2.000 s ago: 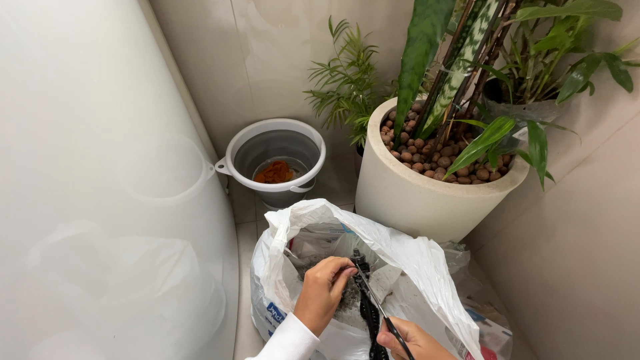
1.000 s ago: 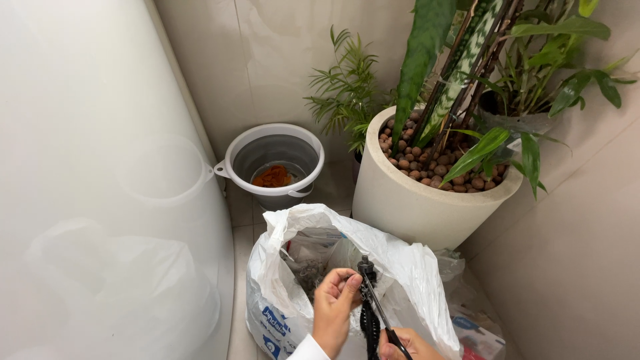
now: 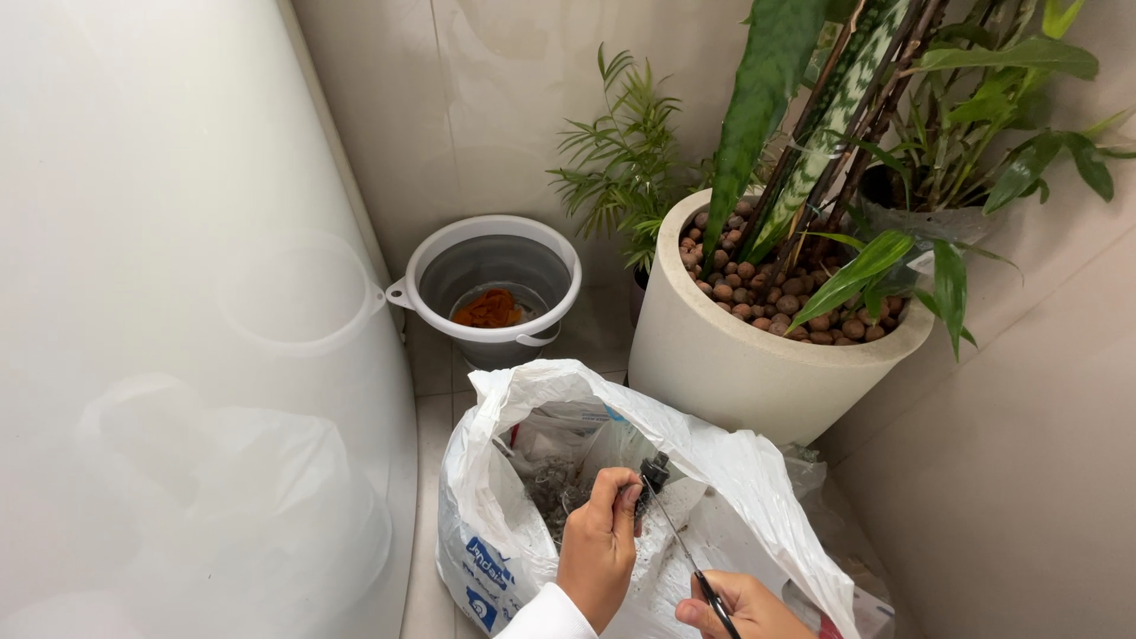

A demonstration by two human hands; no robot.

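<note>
My left hand (image 3: 601, 548) pinches a black part (image 3: 655, 470), perhaps a brush roller, over the mouth of a white plastic bag (image 3: 484, 444). Only the top of that part shows; the rest is hidden behind my fingers. My right hand (image 3: 745, 608) grips black-handled scissors (image 3: 701, 572) at the lower right, their metal blades reaching up to the black part beside my left fingertips. Grey fluff and dust (image 3: 552, 490) lie inside the bag, below and left of my left hand.
Behind the bag stands a grey collapsible bucket (image 3: 497, 257) with an orange cloth (image 3: 488, 309) in it. A large cream planter (image 3: 754, 373) with clay pebbles is behind right, near a small palm (image 3: 626, 151). A glossy white surface (image 3: 204, 311) rises on the left.
The long dark length of the black part that hung below my hands in the earlier frames is now mostly out of sight. The scissors remain in my right hand, their blades still at the part.
</note>
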